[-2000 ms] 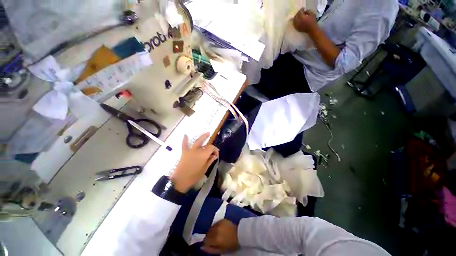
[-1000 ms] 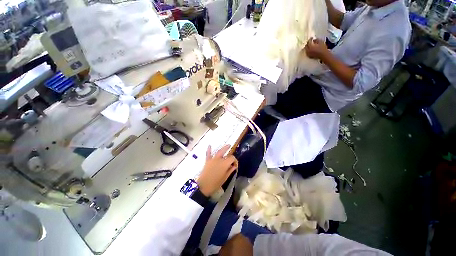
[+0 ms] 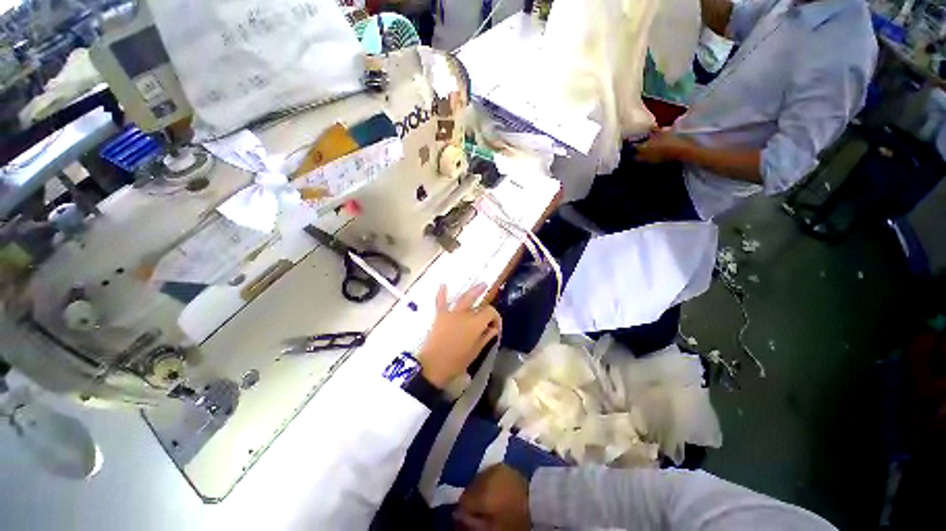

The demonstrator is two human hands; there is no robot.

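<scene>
A long cream fabric strip (image 3: pixel 456 425) hangs from the table edge down to the lap. My left hand (image 3: pixel 460 337), with a watch on its wrist, rests at the table's front edge with thumb and forefinger spread and the other fingers curled on the strip's upper end. My right hand (image 3: pixel 496 500) is low at the lap, its fingers curled at the strip's lower part; its fingertips are hidden. Another white length (image 3: pixel 492 453) shows just above it. A ruffled heap of cream strips (image 3: pixel 591 399) lies beside the lap.
A white sewing machine (image 3: pixel 415 156) stands behind the table. Black scissors (image 3: pixel 370 276), a white pen (image 3: pixel 379 276) and dark snips (image 3: pixel 330 342) lie on its bed. A thin tape (image 3: pixel 539 249) hangs over the edge. A white sheet (image 3: pixel 638 275) lies beyond the heap. Another person (image 3: pixel 773 93) handles cream fabric.
The view has shifted, raising the machine and table in the picture. Both my hands keep about the same place relative to the table and strip. The other person's hands and fabric have moved.
</scene>
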